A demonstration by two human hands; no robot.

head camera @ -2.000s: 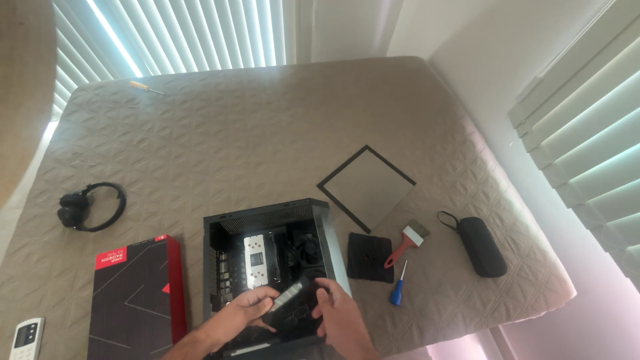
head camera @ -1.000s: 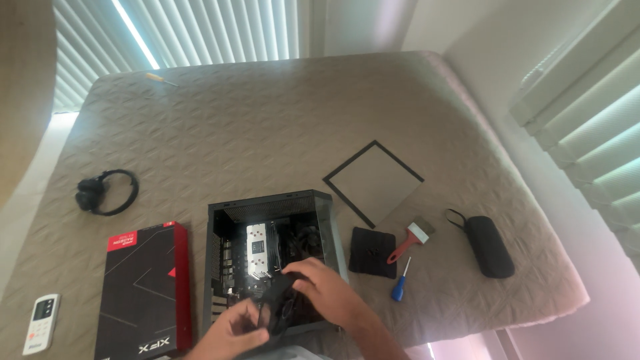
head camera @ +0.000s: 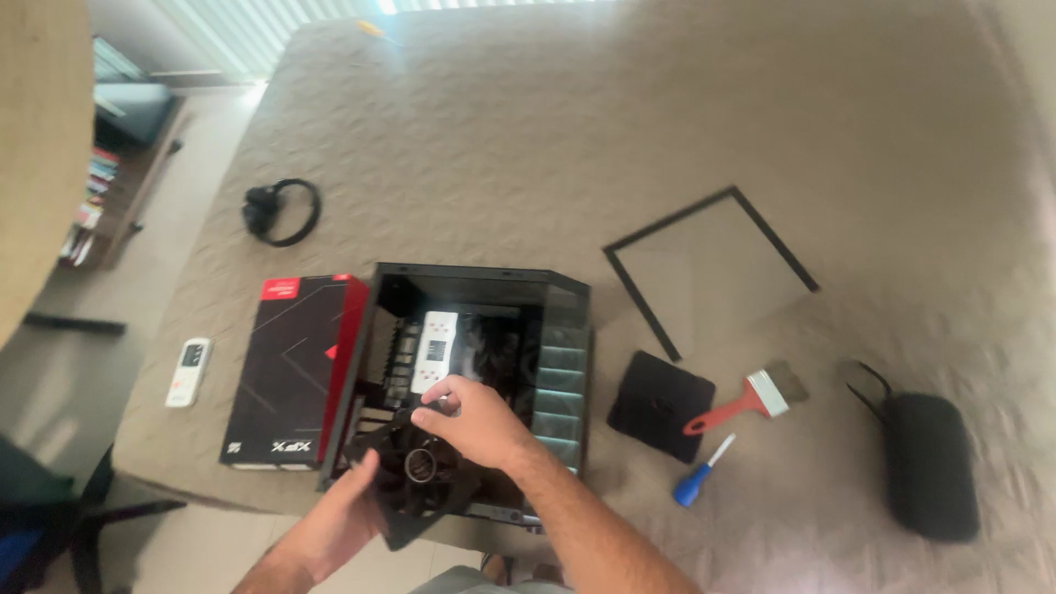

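Note:
A black computer case fan (head camera: 421, 466) with a round hub is held tilted over the near left part of an open black computer case (head camera: 569, 363). My left hand (head camera: 342, 511) grips the fan's lower left side, thumb on its frame. My right hand (head camera: 474, 421) has its fingers at the fan's upper edge, thumb and index finger close together; whether they pinch the frame or a cable I cannot tell. Inside the case, a white and grey cooler or bracket plate (head camera: 435, 352) shows beyond my right hand. The case's near interior is partly hidden by the fan and hands.
Left of the case lie a black and red box (head camera: 289, 371), a white remote control (head camera: 189, 372) and headphones (head camera: 280, 212). To the right are a dark-edged panel (head camera: 709, 264), a black cloth (head camera: 662, 404), a red-handled brush (head camera: 738, 402), a blue screwdriver (head camera: 701, 474) and a black pouch (head camera: 931, 466).
Two seconds ago my hands held a light-coloured strip-like part over the case; now they hold the black fan, which shows more of its face than one second ago. The view has shifted.

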